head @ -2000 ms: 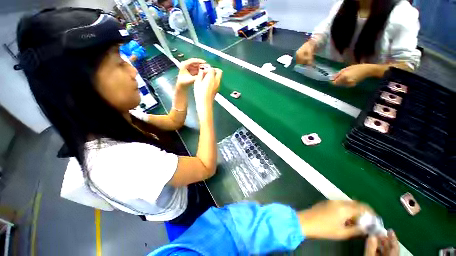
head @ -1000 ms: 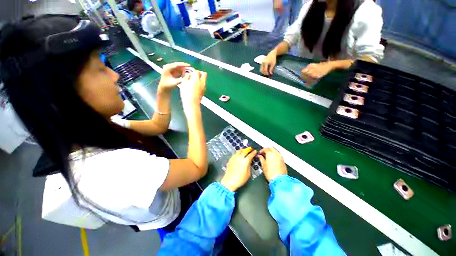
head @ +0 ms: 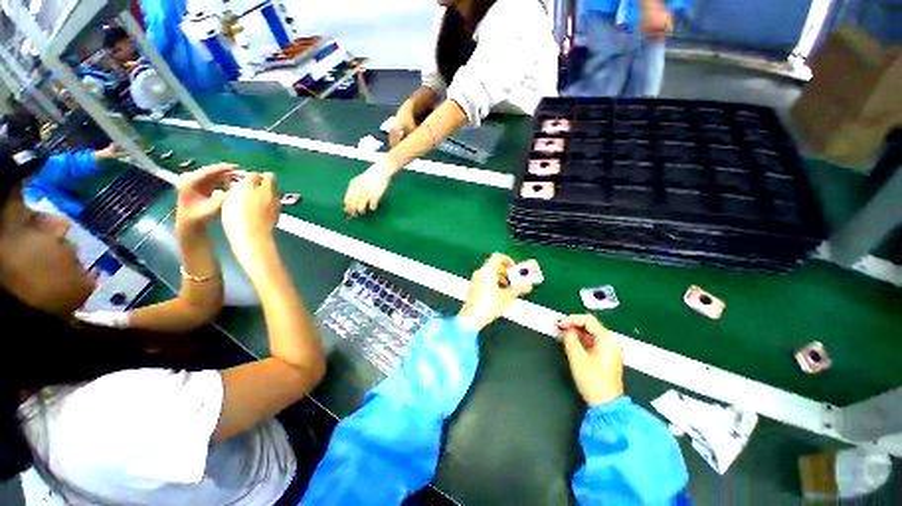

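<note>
My left hand (head: 487, 292), with a yellow-orange finger cot, holds a small pinkish housing (head: 526, 274) with a dark round centre, over the near edge of the belt. My right hand (head: 593, 361) is to its right above the pale rail, thumb and fingertips close together. Something small and dark may be between them; it is too small to tell. A clear sheet of round black parts (head: 381, 301) lies on the bench left of my hands, partly behind my left sleeve.
More housings (head: 704, 301) lie on the green belt (head: 653, 336). A stack of black trays (head: 673, 183) stands across it. A crumpled printed wipe or bag (head: 707, 425) lies at right. A neighbour's arms (head: 282, 306) are raised at left. Another person's hand (head: 368, 190) reaches over the belt.
My hands have left the clear sheet and moved apart towards the rail; my left hand now holds a housing. The view has turned right. The person opposite has reached an arm over the belt.
</note>
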